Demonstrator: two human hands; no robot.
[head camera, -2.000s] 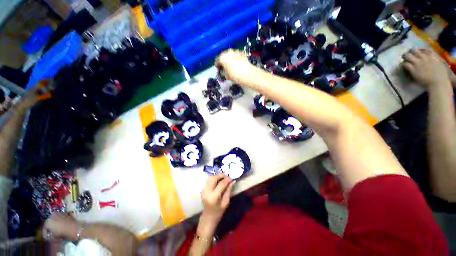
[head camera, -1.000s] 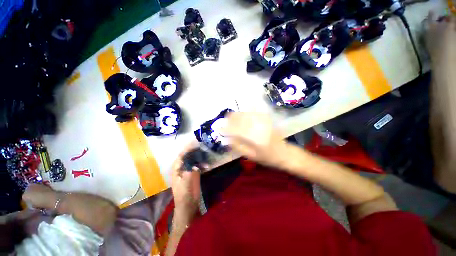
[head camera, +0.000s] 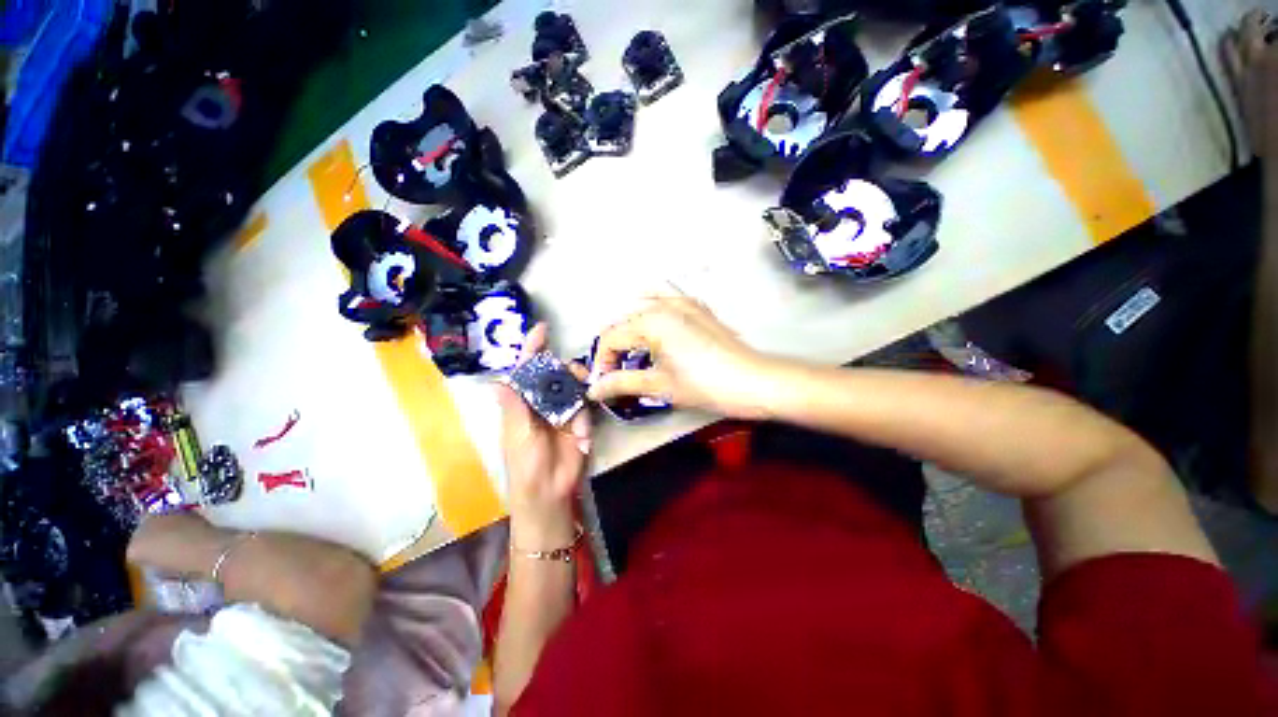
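Observation:
My left hand (head camera: 544, 455) holds a small square camera module (head camera: 547, 388) by its edges, its dark barrel face up, near the bench's front edge. My right hand (head camera: 680, 357) is bent over a black housing (head camera: 642, 404), with its fingertips close together at the module's right corner. Whether they pinch the module, a lead or nothing is too small to tell. The right hand hides most of that housing. Several loose camera modules (head camera: 610, 123) lie in a cluster at mid-bench.
Black housings with white discs and red leads stand at the left (head camera: 488, 238) and right (head camera: 851, 224). Orange tape (head camera: 435, 420) crosses the bench. A neighbour's arm (head camera: 294, 567) is at the left near loose wires (head camera: 126, 455). Another person's arm shows at the right edge.
My right hand has come back from the far modules to the housing in front of me. A module now shows in my left hand, raised beside the housing. The view has moved closer.

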